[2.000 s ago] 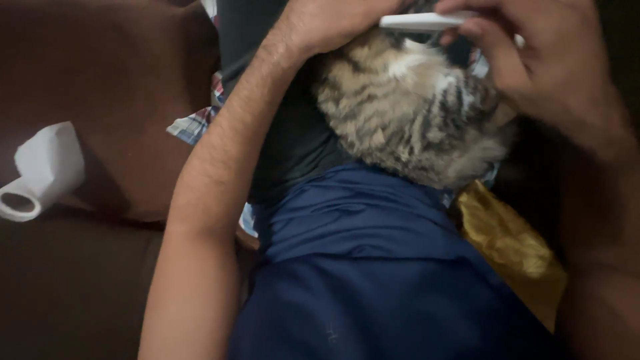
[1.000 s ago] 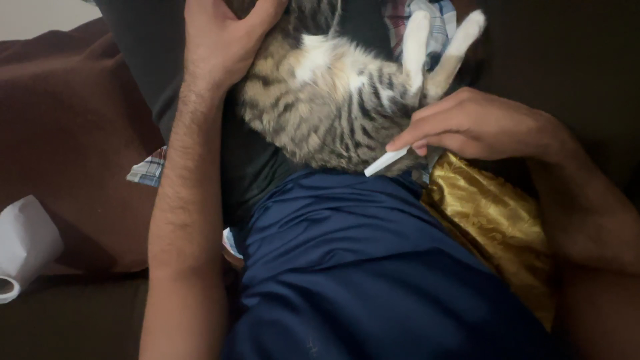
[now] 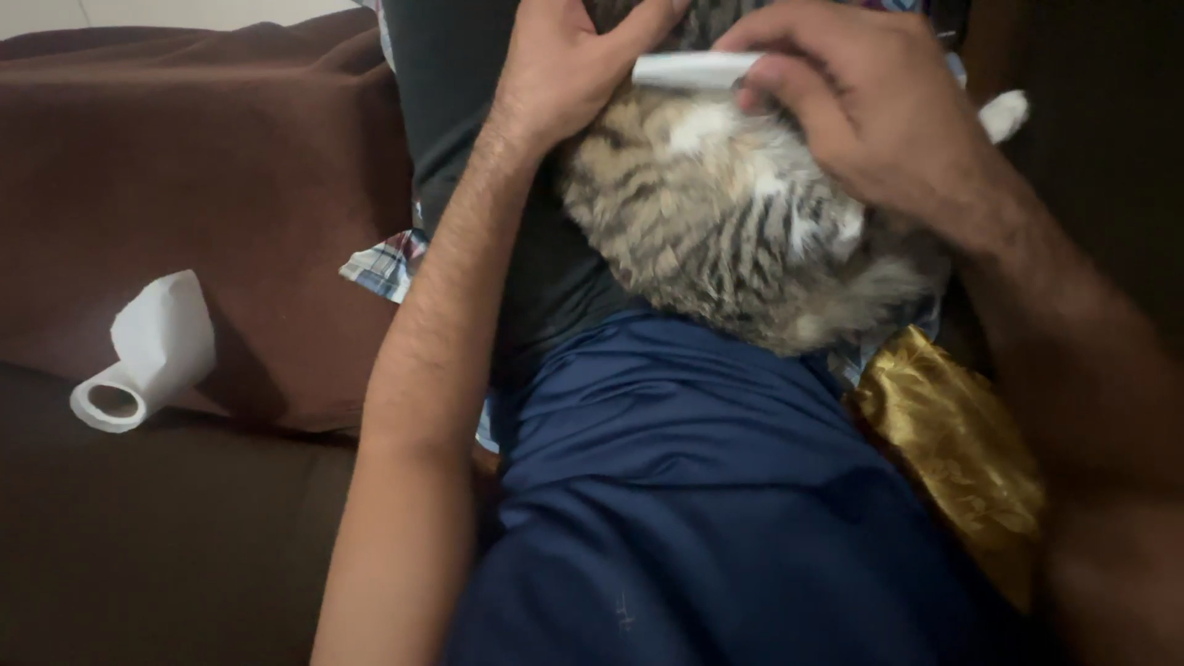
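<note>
A tabby cat with white patches lies curled on the lap, its head out of sight at the top edge. My left hand rests on the cat's upper body with the thumb stretched over the fur; its fingertips are hidden. Between the thumb and fingers of my right hand is a slim white object, perhaps a comb, held level over the fur beside my left thumb. Whether it touches the fur cannot be told. One white paw sticks out to the right, past my right wrist.
On the left, a roll of white paper with a loose end lies against a brown cloth-covered cushion. A shiny gold cloth is at the right of the lap. Plaid cloth shows beside my left forearm.
My right hand, with the white object, has moved from the cat's hindquarters up to its upper body, near my left hand. The hind legs, plain to see one second ago, are now mostly covered.
</note>
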